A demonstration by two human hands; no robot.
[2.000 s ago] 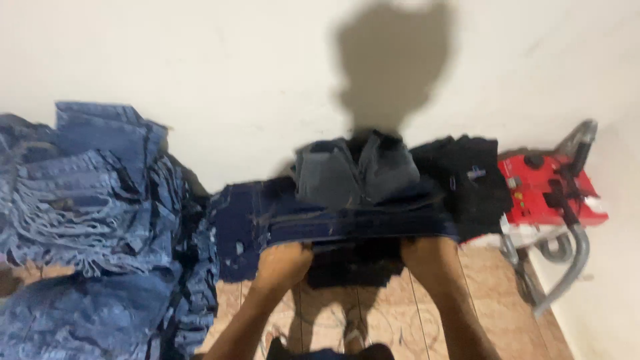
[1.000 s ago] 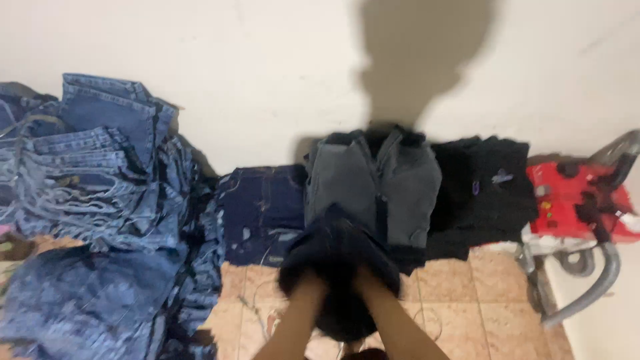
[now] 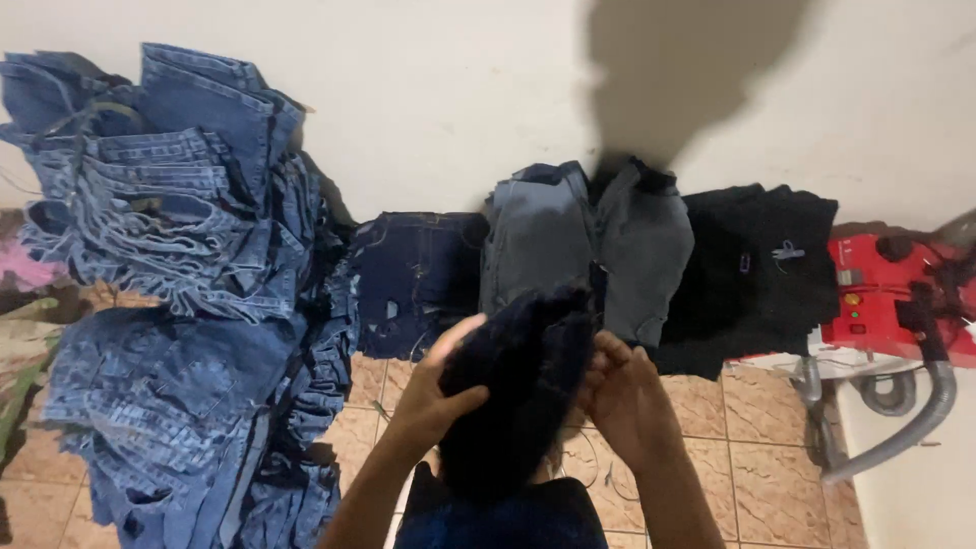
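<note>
A dark, nearly black garment (image 3: 511,396) hangs bunched between my hands, low in the middle of the head view. My left hand (image 3: 438,381) grips its left side, the thumb lying over the cloth. At its right edge is my right hand (image 3: 621,389), fingers curled near the fabric; whether they pinch it is hard to tell. Just beyond lie folded grey jeans (image 3: 537,236), with another grey piece (image 3: 644,252) beside them. Folded dark blue denim (image 3: 423,282) lies left of these, and a black cloth stack (image 3: 755,305) with small scissors (image 3: 788,250) on top lies to the right.
Tall piles of blue denim (image 3: 175,366) fill the left side. A red machine (image 3: 865,297) with a grey hose (image 3: 934,412) stands at the far right. Behind the clothes rises a pale wall (image 3: 427,99). Loose threads lie on the tiled floor (image 3: 770,480).
Two seconds ago both hands held a dark blue garment stretched wide over the pile. It was then gathered together, and now the hands are farther apart with dark cloth upright between them.
</note>
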